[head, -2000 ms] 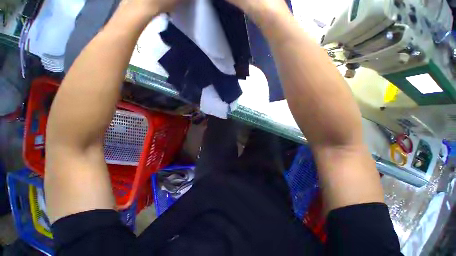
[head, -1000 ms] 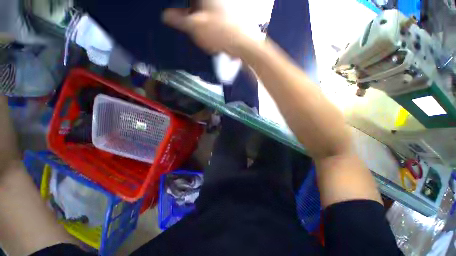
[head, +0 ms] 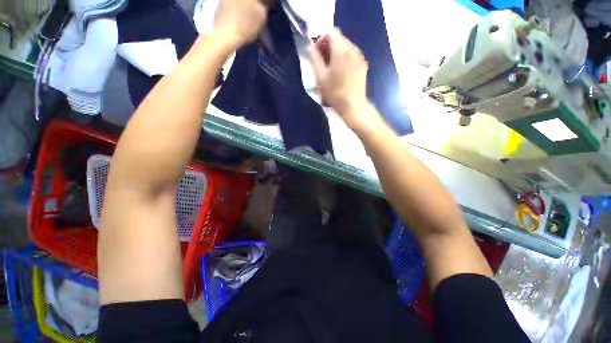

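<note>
Dark fabric pieces (head: 295,100) lie on the white table in front of me, one hanging over its green front edge. My left hand (head: 241,19) is at the top of the picture over the dark pieces, its fingers partly hidden and blurred. My right hand (head: 340,70) is beside them, fingers bent, at light material; its grip is unclear. A long dark panel (head: 370,60) lies flat to the right of my right hand. The sewing machine head (head: 499,74) stands farther right, with no fabric at its needle area (head: 462,115).
Dark and light pieces (head: 149,56) lie at the table's left. Below are a red basket (head: 218,201) with a white basket (head: 100,181) inside, a small blue basket (head: 213,295) and a blue crate (head: 17,281). Scissors (head: 529,212) lie at the right end.
My left hand has come back from the lower left to the top centre. My right hand has moved off the large dark piece, which now lies at the left with a light piece.
</note>
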